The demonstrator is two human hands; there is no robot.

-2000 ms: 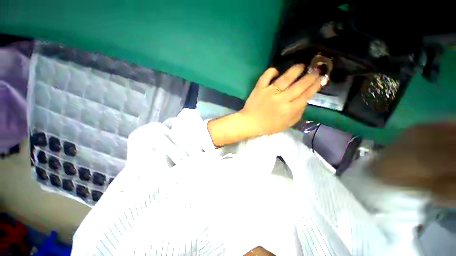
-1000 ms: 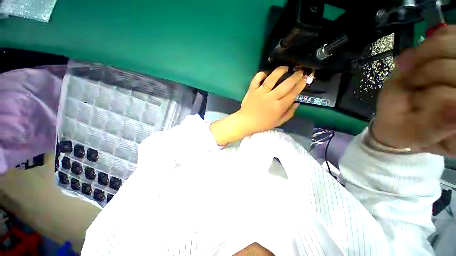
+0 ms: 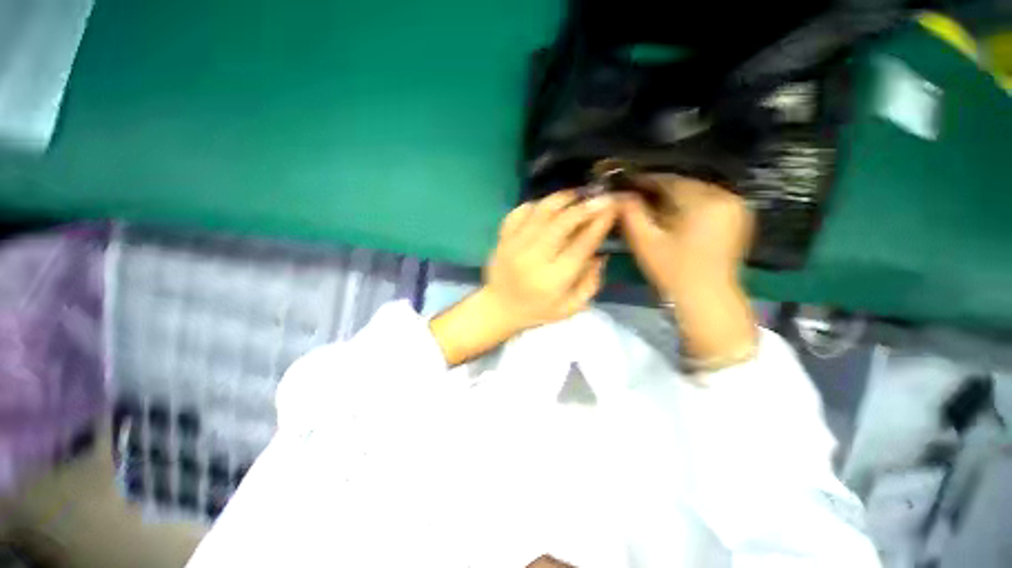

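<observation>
The frame is blurred. My left hand (image 3: 547, 253) and my right hand (image 3: 694, 239) meet at the front of the black press (image 3: 655, 89), with fingertips together. A small gold-rimmed watch case (image 3: 610, 172) shows at the fingertips of my left hand; whether it sits in the fixture or is held is hard to tell. My right fingertips are beside it, and whether they hold anything is hidden by blur. The black parts tray (image 3: 793, 239) with glittering pieces lies right of the press.
The blister tray (image 3: 233, 322) with dark pieces in its lower pockets is at the left, below the green bench (image 3: 300, 122). A pale sheet (image 3: 33, 67) lies far left. A whitish packet (image 3: 907, 97) lies right. A person's purple sleeve (image 3: 50, 344) is at the left edge.
My right hand has come down from the press's arm at the right to meet my left hand at the front of the press. The view has shifted.
</observation>
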